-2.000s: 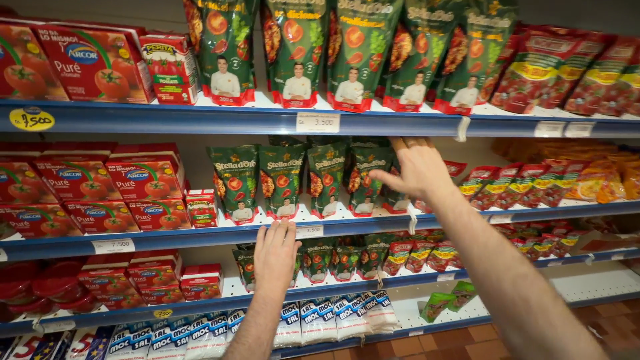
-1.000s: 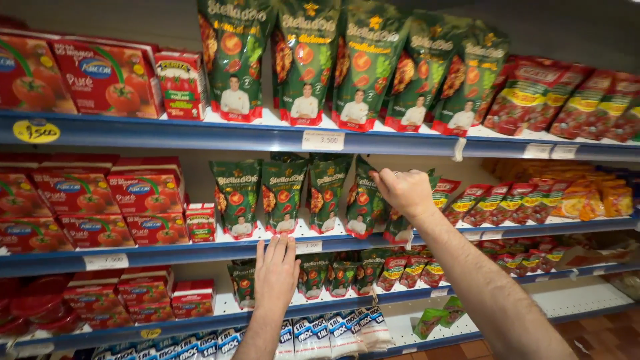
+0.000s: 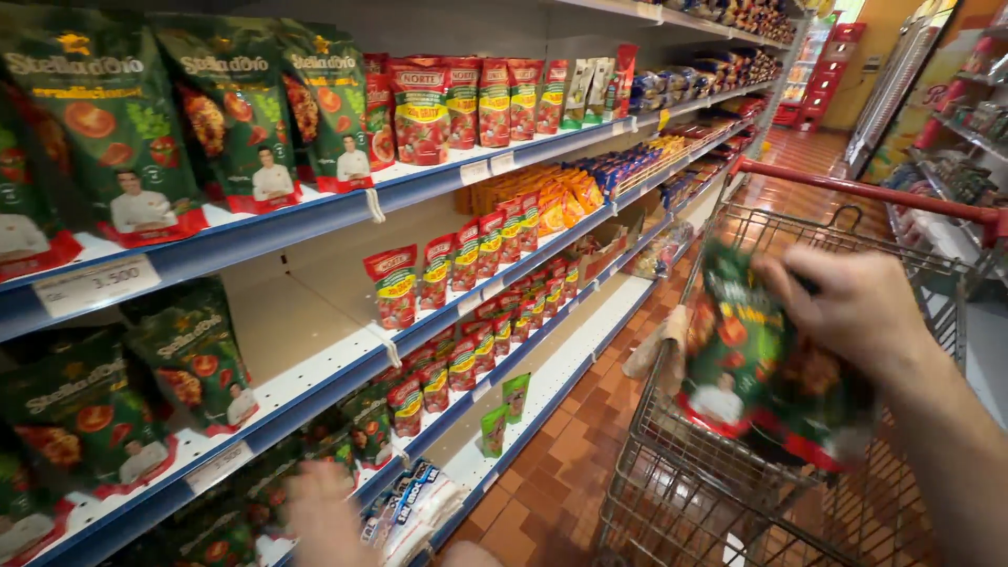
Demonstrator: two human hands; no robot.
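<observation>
Green Stella d'Oro tomato sauce pouches (image 3: pixel 736 354), at least two and blurred, hang from my right hand (image 3: pixel 846 303), which grips them by their tops above the wire shopping cart (image 3: pixel 654 425). My left hand (image 3: pixel 327 512), blurred at the bottom, holds nothing visible, with its fingers extended in front of the lower shelves. Similar green pouches stand on the upper shelf (image 3: pixel 236 118) and on the middle shelf (image 3: pixel 193 354) at the left.
Red Norte pouches (image 3: pixel 421 110) line the shelves farther along, beside orange packets (image 3: pixel 567 201). White salt bags (image 3: pixel 417 500) lie low down. The cart's red handle (image 3: pixel 866 189) crosses the aisle side. More shelving (image 3: pixel 969 134) stands at the right.
My right hand has moved from the middle shelf to above the cart, now holding pouches. My left hand has left the shelf edge. The view has swung right along the aisle.
</observation>
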